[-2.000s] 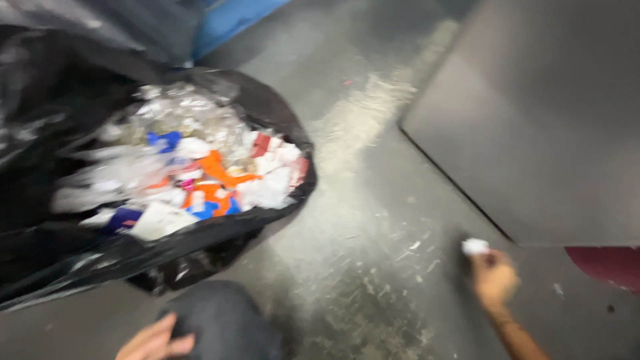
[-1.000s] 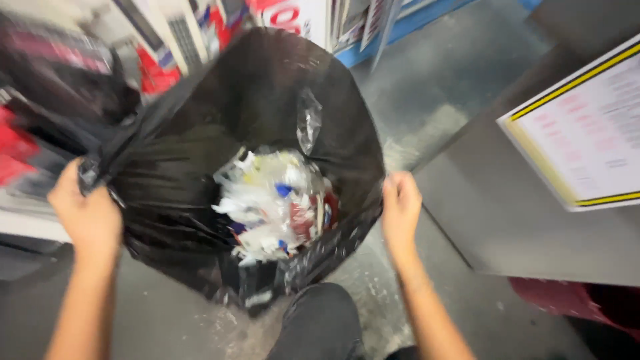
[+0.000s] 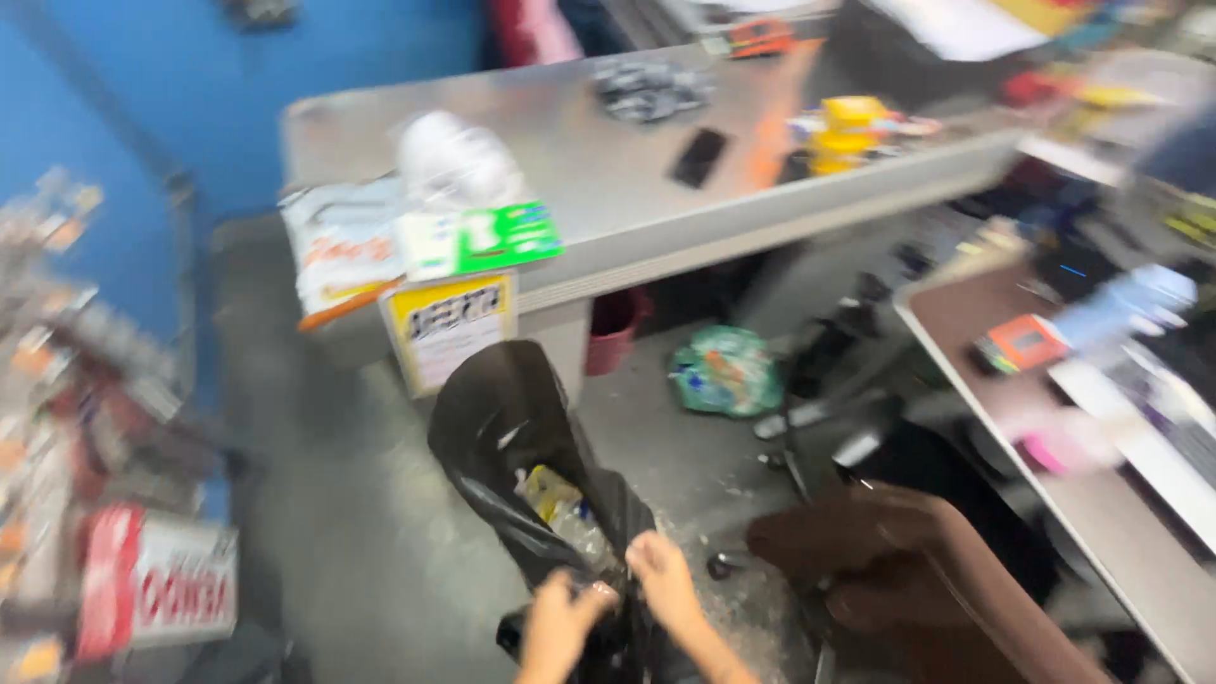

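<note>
A black plastic garbage bag [image 3: 508,418] stands partly open on the floor at lower middle, its mouth drawn into a long narrow shape. Clear and yellow plastic waste [image 3: 560,503] shows inside. My left hand [image 3: 560,622] grips the bag's near rim, fingers bent, and my right hand [image 3: 662,575] pinches the rim just to the right of it. The two hands are close together but apart. The lower part of the bag is blurred and partly hidden by my hands.
A grey desk [image 3: 608,218] crosses ahead, with a phone [image 3: 699,158] on it. Beneath are a dark red bin [image 3: 613,332] and a green bag of waste [image 3: 727,370]. A brown chair [image 3: 912,570] and second desk [image 3: 988,408] stand right; packaged goods [image 3: 57,418] hang left.
The view has swung strongly to the desks. My hands, wide apart on the bag's rim one second ago, are now close together, and the bag's mouth is narrower.
</note>
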